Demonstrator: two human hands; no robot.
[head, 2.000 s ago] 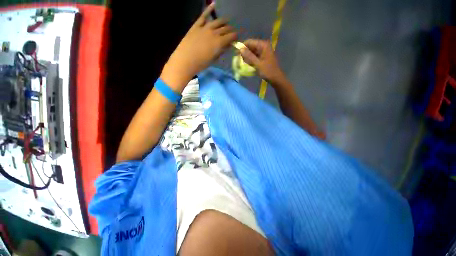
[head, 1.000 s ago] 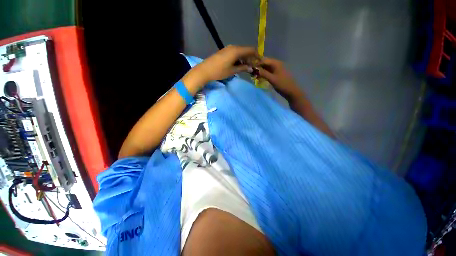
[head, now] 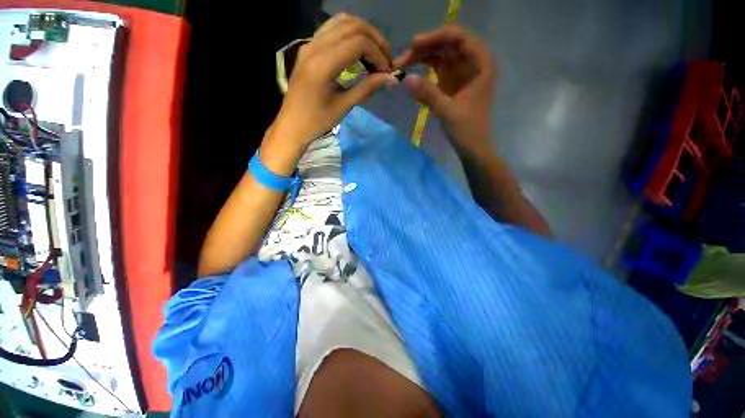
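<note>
My left hand [head: 327, 82], with a bright blue band on its wrist, is raised in front of my chest. It holds a looped yellow-green strip [head: 283, 67], part of which shows under its fingers. My right hand [head: 461, 82] is beside it, with thumb and forefinger at a tiny dark piece with a pale yellowish edge [head: 398, 74], between the fingertips of both hands. The piece looks like tape, but it is too small to be certain. The right hand's other fingers are curled and partly in shadow.
At the left, a white chassis panel [head: 98, 175] carries a board, metal bracket and wires, beside a red-orange edging [head: 151, 163]. A yellow line [head: 422, 122] crosses the grey floor. Red racks [head: 682, 155] and blue bins [head: 663, 251] stand at the right.
Both hands have moved up, and the right hand's fingers are spread more. The looped yellow-green strip now shows beside the left hand. The view has shifted, bringing more red rack into sight.
</note>
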